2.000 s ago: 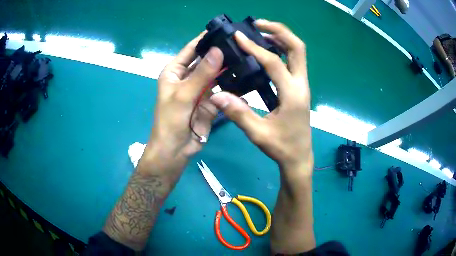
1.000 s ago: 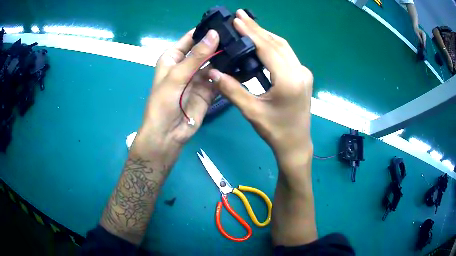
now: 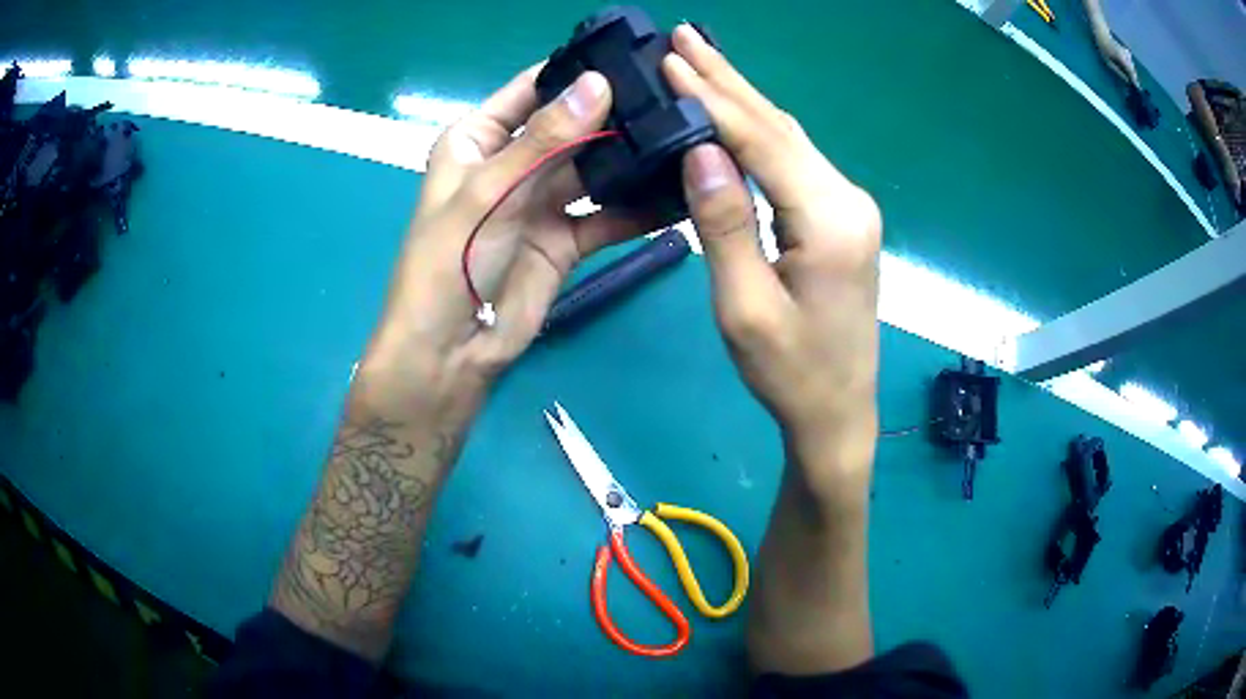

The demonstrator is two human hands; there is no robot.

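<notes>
A black boxy plastic housing (image 3: 631,103) is held up between both hands at the top middle. My left hand (image 3: 499,225) grips its left side, thumb on the near face. My right hand (image 3: 793,232) grips its right side, thumb on the lower right corner and fingers over the top right. A thin red lead wire (image 3: 481,235) hangs from the housing over my left palm and ends in a tiny white connector (image 3: 485,316). The housing's far side is hidden.
Open scissors (image 3: 616,515) lie below the hands. A black handle (image 3: 615,284) lies behind them. A black parts heap (image 3: 62,205) is at left. Several black units (image 3: 966,410) lie at right. A white rail (image 3: 260,120) borders the conveyor (image 3: 342,48). Another person's arm (image 3: 1110,44) is top right.
My right thumb has moved from beneath the housing onto its lower right corner. The black stub below the housing no longer shows. The wire end has swung left. More of the black handle shows.
</notes>
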